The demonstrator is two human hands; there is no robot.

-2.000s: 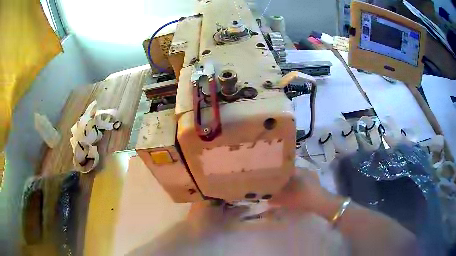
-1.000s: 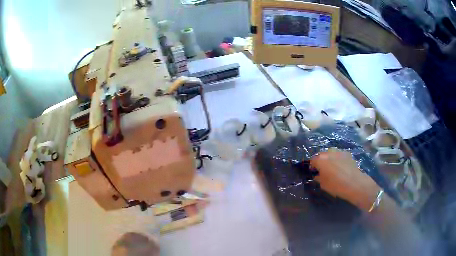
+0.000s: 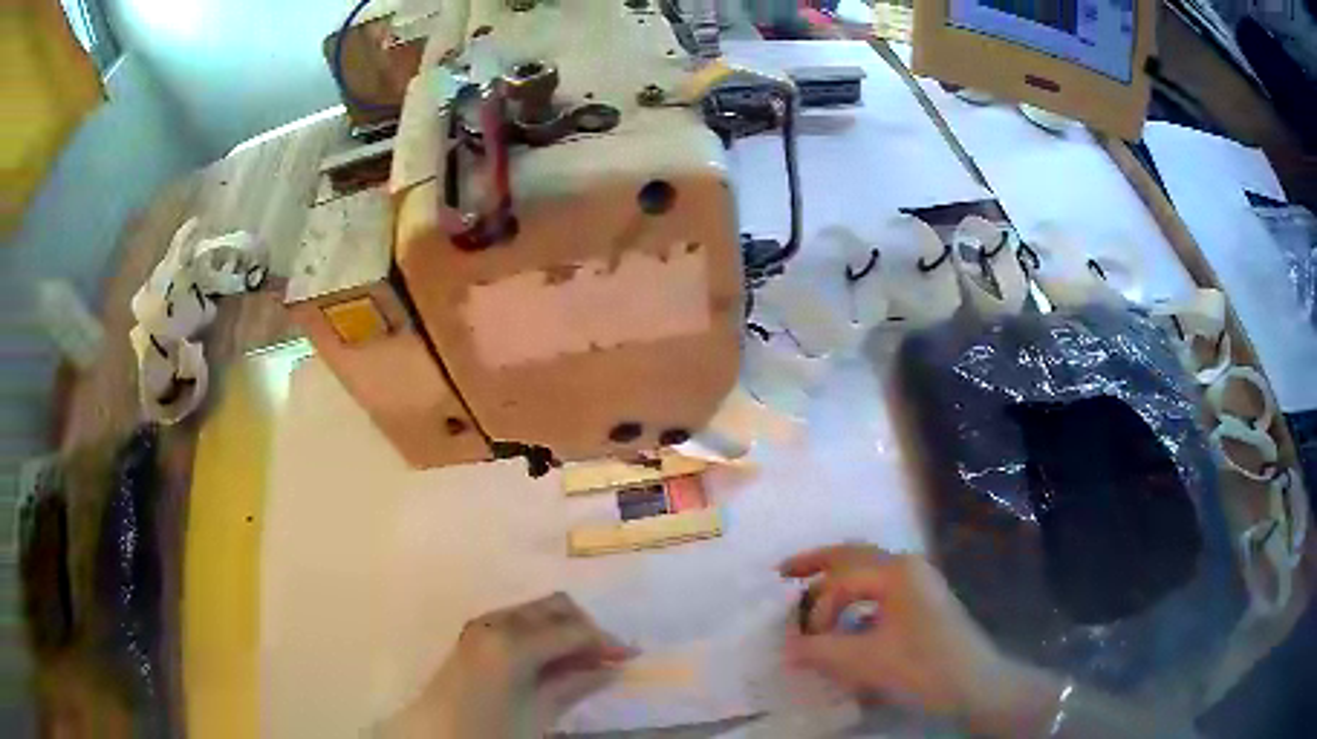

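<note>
My left hand (image 3: 506, 667) is at the bottom centre, its fingertips on a small pale piece (image 3: 657, 673) that is blurred against the white sheet. My right hand (image 3: 903, 635) is to its right, thumb and fingers pinched around a small dark piece (image 3: 807, 606); a small bluish-white spot shows by its fingers. Both hands are in front of the sewing machine head (image 3: 578, 289). The cream clamp frame (image 3: 644, 543), with a dark and pinkish-red centre, lies under the head, touched by neither hand.
Dark cut pieces (image 3: 1105, 505) lie on crinkled clear plastic (image 3: 997, 361) at right. White strap pieces lie at left (image 3: 171, 378) and behind and beside the plastic (image 3: 1245, 397). A tan-framed control screen (image 3: 1033, 80) stands at upper right. Red-handled snips (image 3: 484, 181) lie on the machine head.
My right hand has moved from the dark pieces on the plastic to before the clamp, now with a small dark piece. My left hand has come further into view. The camera view has turned back left.
</note>
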